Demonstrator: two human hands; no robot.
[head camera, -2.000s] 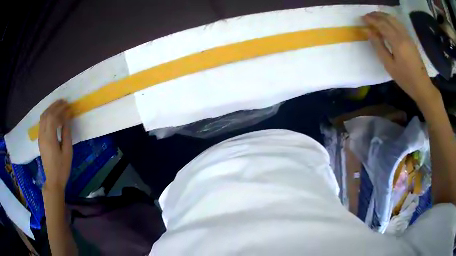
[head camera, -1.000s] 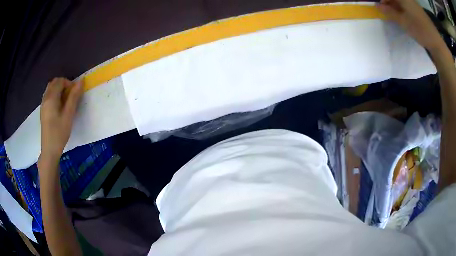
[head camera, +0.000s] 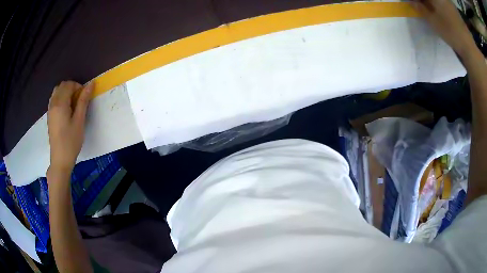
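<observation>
A long flat yellow strip (head camera: 240, 31) lies along the near edge of a dark garment (head camera: 133, 32), on a white pressing cloth (head camera: 267, 69). My left hand (head camera: 68, 120) grips the strip's left end between thumb and fingers, covering that end. My right hand (head camera: 440, 16) is at the strip's right end near the top edge of the picture; its fingertips are partly cut off and blurred, and they seem to pinch the strip. The strip's upper edge meets the garment's edge along most of its length.
Blue plastic crates (head camera: 96, 178) and a dark cloth heap (head camera: 125, 240) are below left. Clear plastic (head camera: 229, 136) hangs under the table edge. Plastic bags (head camera: 398, 141) and cardboard (head camera: 377, 197) are below right. Metal parts show at the top right corner.
Both hands have moved the strip away from me, from the middle of the white cloth up to the garment's edge. In the last second it has hardly moved.
</observation>
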